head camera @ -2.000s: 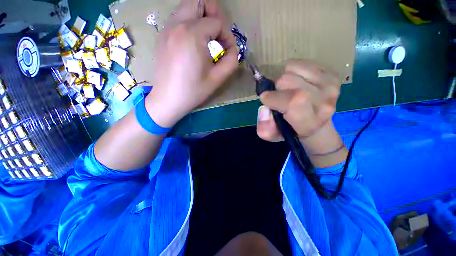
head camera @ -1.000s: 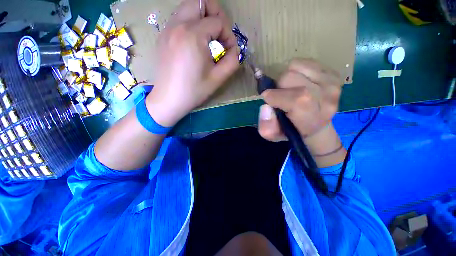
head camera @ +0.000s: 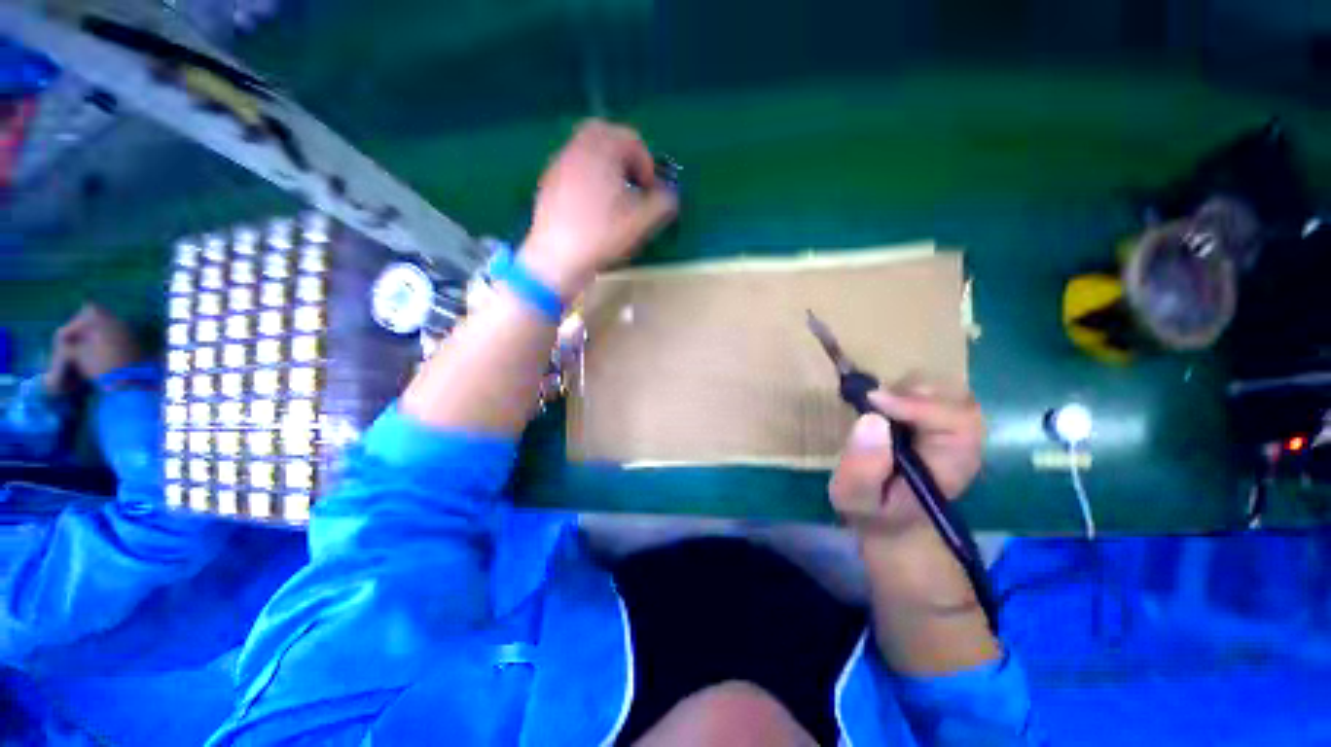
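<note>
My left hand [head camera: 596, 197], with a blue band on its wrist, is stretched out past the far edge of the tan cardboard mat [head camera: 701, 365]. Its fingers are curled on a small dark round circuit board assembly [head camera: 667, 178], blurred and partly hidden. A faint thin strand rises above this hand. My right hand [head camera: 920, 453] grips the black handle of the soldering iron [head camera: 934, 504] over the right part of the mat. The iron's tip points up and left, away from the left hand. The battery pile left of the mat is mostly hidden behind my left forearm.
Trays with rows of pale cells [head camera: 248, 372] and a solder wire spool [head camera: 403, 298] lie left. A long pale bar [head camera: 278, 132] crosses the upper left. A round container [head camera: 1179, 285] and a white disc [head camera: 1071, 423] are right. Another person's hands [head camera: 99, 343] show far left.
The view has shifted, showing more of the bench. My left hand has moved forward off the mat with the assembly. The iron's tip is now well apart from it.
</note>
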